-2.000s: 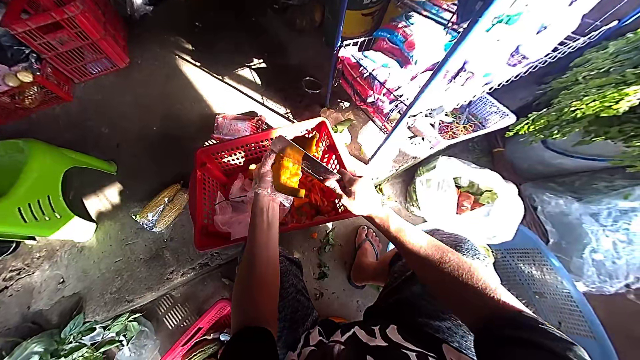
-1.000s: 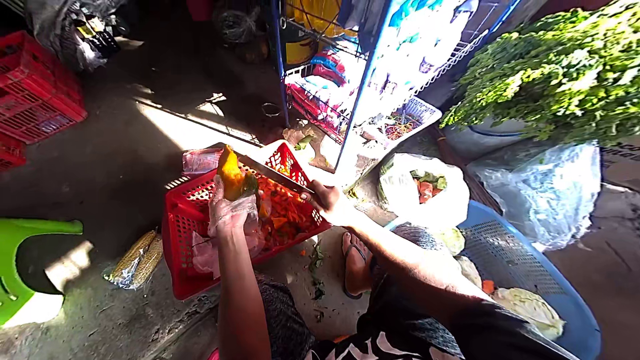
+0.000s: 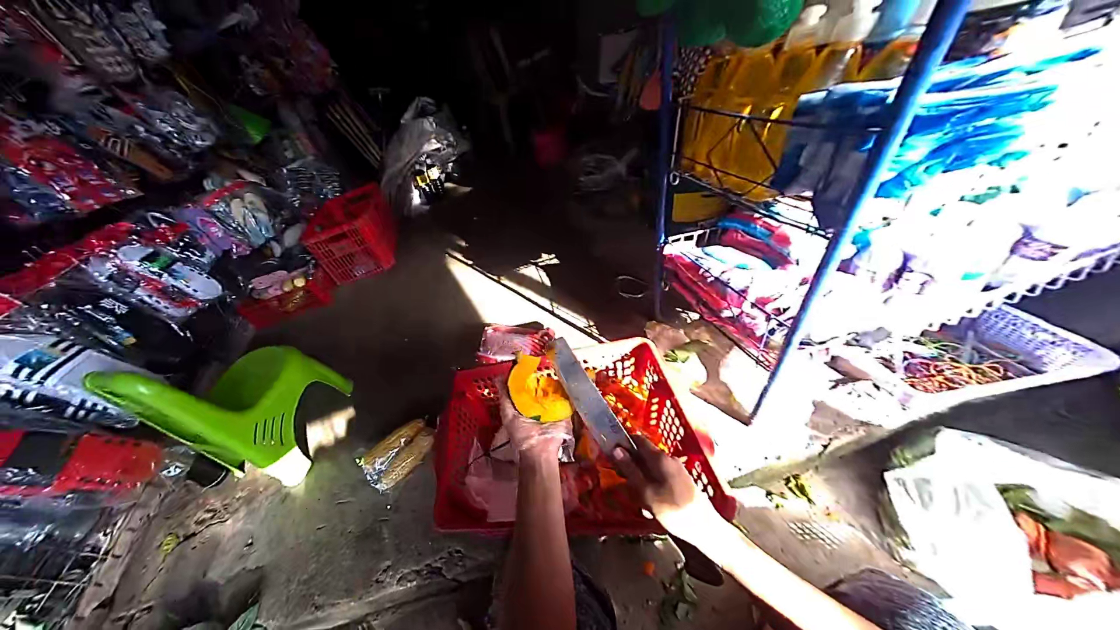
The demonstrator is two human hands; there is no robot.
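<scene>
A cut piece of orange-fleshed squash [image 3: 535, 390] rests in my left hand [image 3: 534, 433], above a red plastic basket [image 3: 464, 503]. My right hand [image 3: 658, 479] grips the dark handle of a wide-bladed knife [image 3: 588, 395]. The blade slants up and to the left, close beside the squash's right edge; whether it touches is unclear. Inside the basket lie orange pieces [image 3: 612, 477] on the right and a clear plastic bag [image 3: 490, 481] on the left.
Left of the basket are packaged corn cobs [image 3: 395, 453] and a green plastic chair [image 3: 262, 411]. A blue-posted rack [image 3: 831, 254] of packaged goods stands at right, above a white basket [image 3: 1041, 350]. A white bag [image 3: 949, 516] with vegetables lies lower right. Red crates [image 3: 350, 234] sit farther back.
The squash piece has turned in my left hand, so its orange cut face now shows. The knife has swung to a steeper slant. The view has tilted up strongly.
</scene>
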